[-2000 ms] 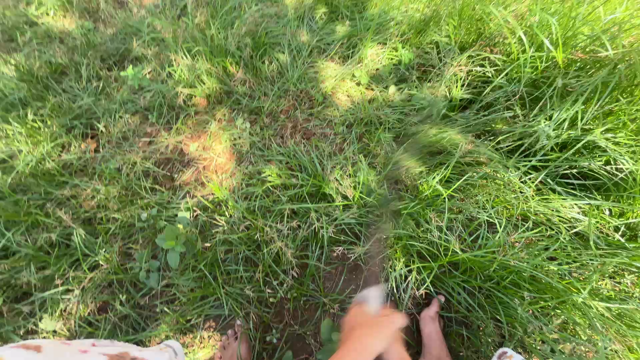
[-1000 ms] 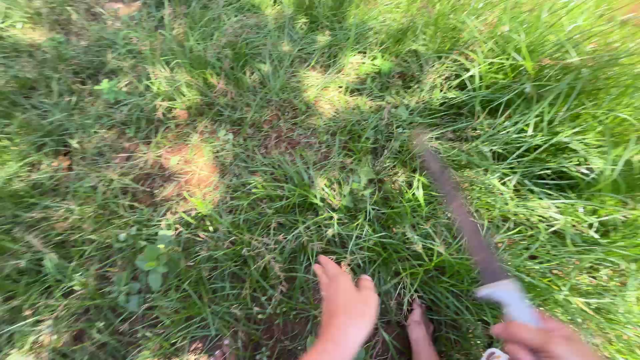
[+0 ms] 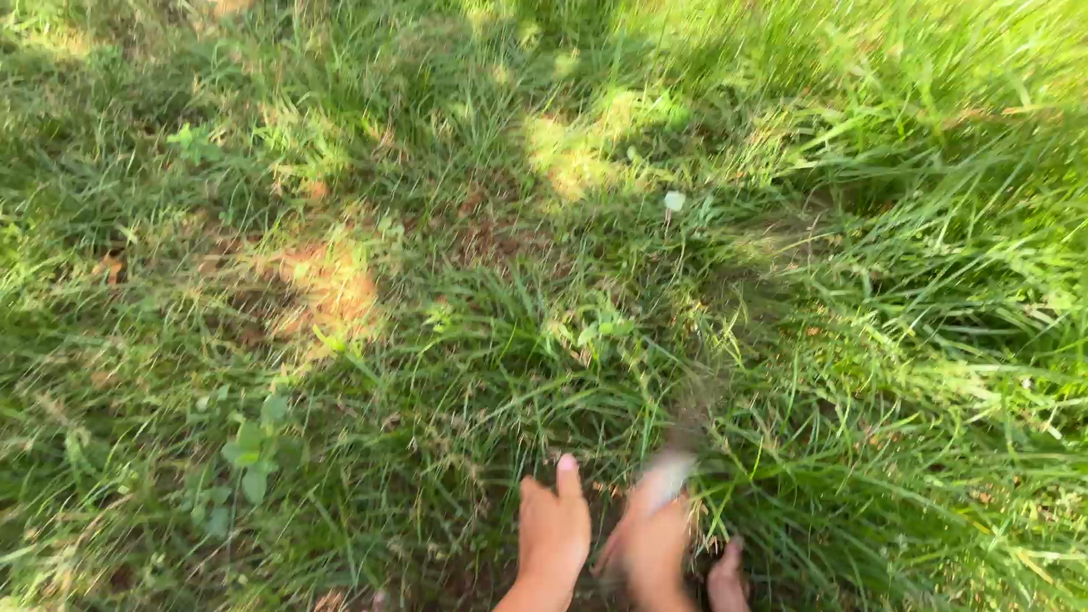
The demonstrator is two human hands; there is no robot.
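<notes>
My right hand, blurred by motion, is shut on the pale handle of a long-bladed knife. The blade is only a faint brownish smear over the grass beyond the handle. Just left of it, low in the view, is my left hand, its back toward me and the thumb raised; the other fingers point down into the green grass. Whether they hold any blades of grass is hidden.
A bare foot stands close to the right of my right hand. Taller grass grows on the right. Reddish soil shows at the left, with a broad-leaved weed below it. A small white flower or scrap lies further up.
My right hand with the knife has swung from the lower right to beside my left hand. The blade, plain to see a second ago, is now blurred.
</notes>
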